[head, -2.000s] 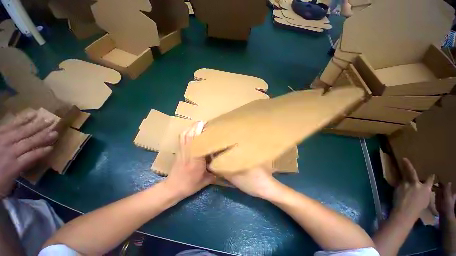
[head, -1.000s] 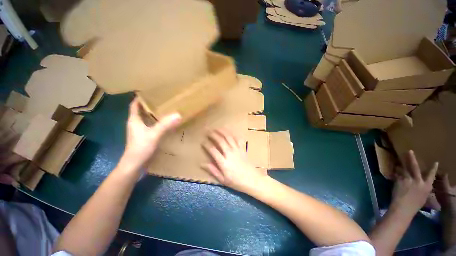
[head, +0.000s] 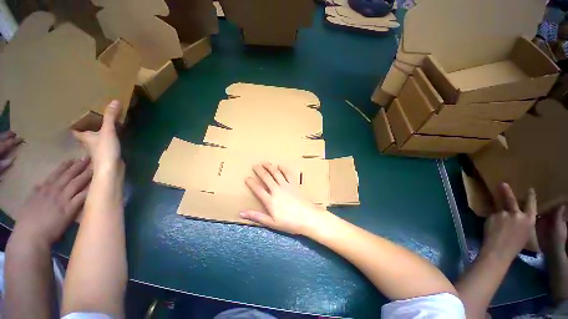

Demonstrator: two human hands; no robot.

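A flat die-cut cardboard blank lies in front of me, rounded lobes pointing away, side flaps spread, two short slots in its base. Blank edges show beneath it. My right hand rests palm down on its near half, fingers apart, gripping nothing. My left hand is at the far left, thumb up, at the near edge of a folded box, which sits between thumb and fingers. The box's large lid panel stands up beyond the hand. The fingertips are partly hidden.
Another person's hand lies on cardboard at the left, close beside my left forearm. Folded boxes stand at the upper left. A leaning pile of open boxes is at the right. Another person's hand holds cardboard at the right. A thin sliver lies nearby.
My left hand first lifted the folded box off the blank, then carried it to the far left. My right hand has let go of the box and now lies on the uncovered blank.
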